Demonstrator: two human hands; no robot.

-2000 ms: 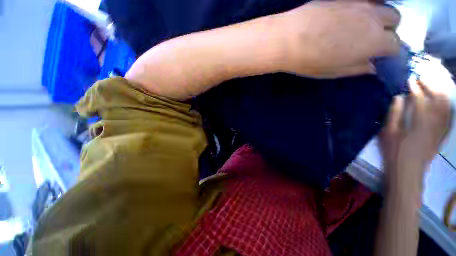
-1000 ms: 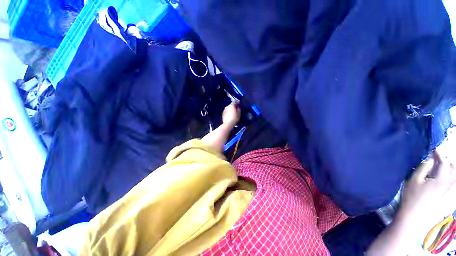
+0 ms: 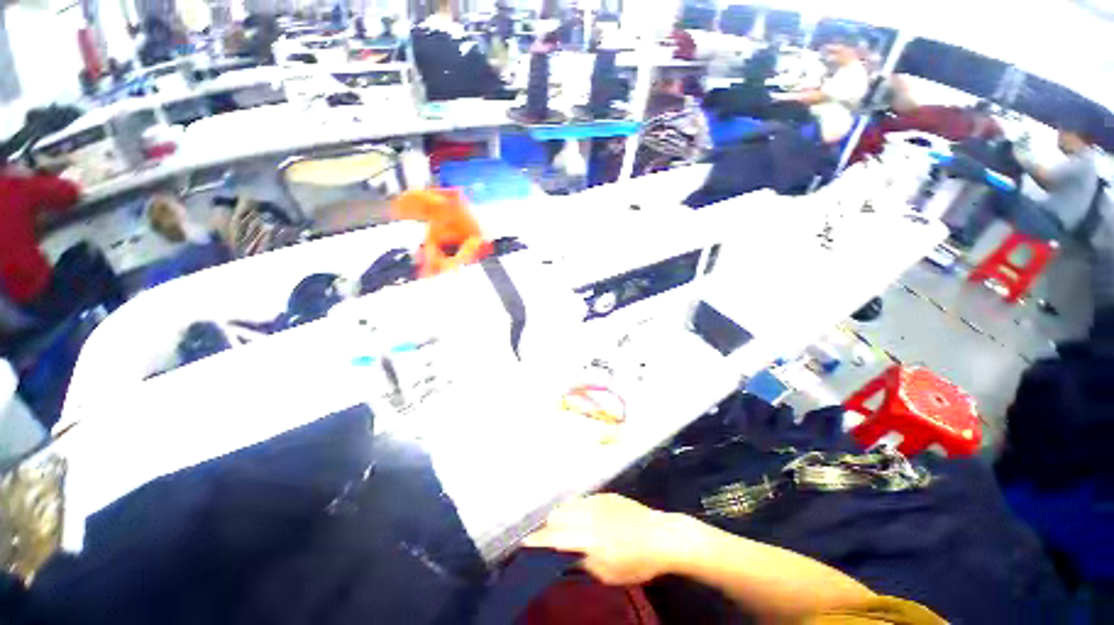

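Observation:
My right hand [image 3: 605, 537] comes in from the lower right in a mustard sleeve and lies at the front edge of the white machine table [image 3: 538, 470], against dark navy cloth. Its fingertips are unclear, so its grip cannot be told. A large piece of navy cloth [image 3: 244, 525] spreads over the table's left part and the lower left. Snips with orange-red handle loops [image 3: 595, 405] lie on the table. My left hand is not in view. A bit of red apron [image 3: 586, 601] shows below my right hand.
Dark pieces with beige check trim [image 3: 843, 474] are piled right of the table. A red stool [image 3: 935, 413] stands beyond them, another [image 3: 1014, 264] farther back. Orange cloth [image 3: 446, 232] lies behind the table. Several people sit at machines; one [image 3: 1075, 177] is at the far right.
The view has swung up and right, from my lap to the table and room. My left hand has left the picture. My right hand now lies at the table's front edge.

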